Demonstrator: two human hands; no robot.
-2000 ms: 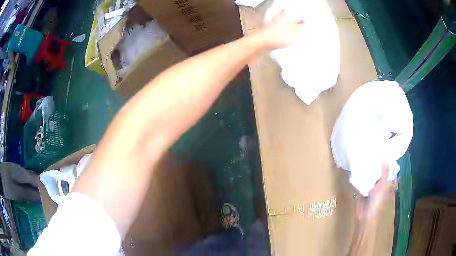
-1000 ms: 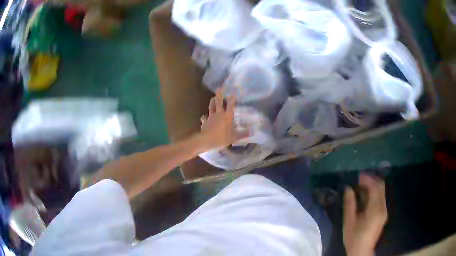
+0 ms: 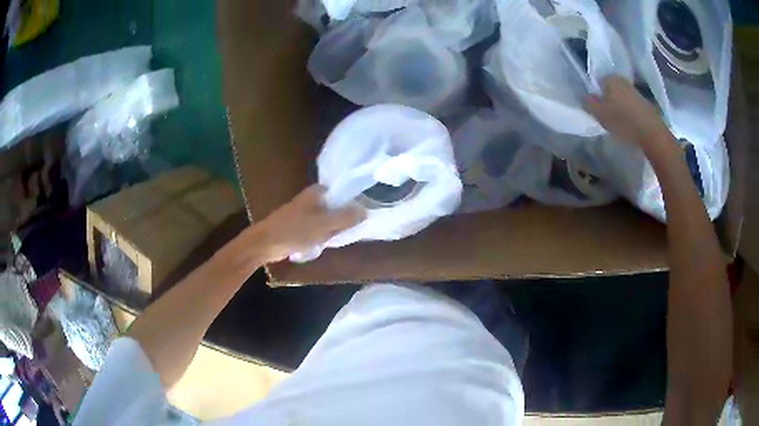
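Observation:
A large carton (image 3: 466,245) full of white wrapped products stands in front of me. My left hand (image 3: 312,223) grips the lower left side of a round wrapped product (image 3: 424,204) at the carton's near left corner. A dark round opening shows in it. My right hand (image 3: 624,108) holds the edge of another wrapped product (image 3: 541,75) at the upper right; its fingertips are partly hidden by the bag. More wrapped products (image 3: 412,71) lie around them in the carton, some with dark round openings.
A small carton (image 3: 166,220) stands left of the large carton. Clear and white plastic bags (image 3: 116,104) lie at the upper left on the green floor. Bagged items (image 3: 83,320) and dark things lie at the lower left. A pale edge (image 3: 233,378) runs along the bottom.
The view has moved from the cardboard-covered bench to the large carton. Since one second ago, my left hand has taken hold of a wrapped product, and my right hand has reached in and gripped another.

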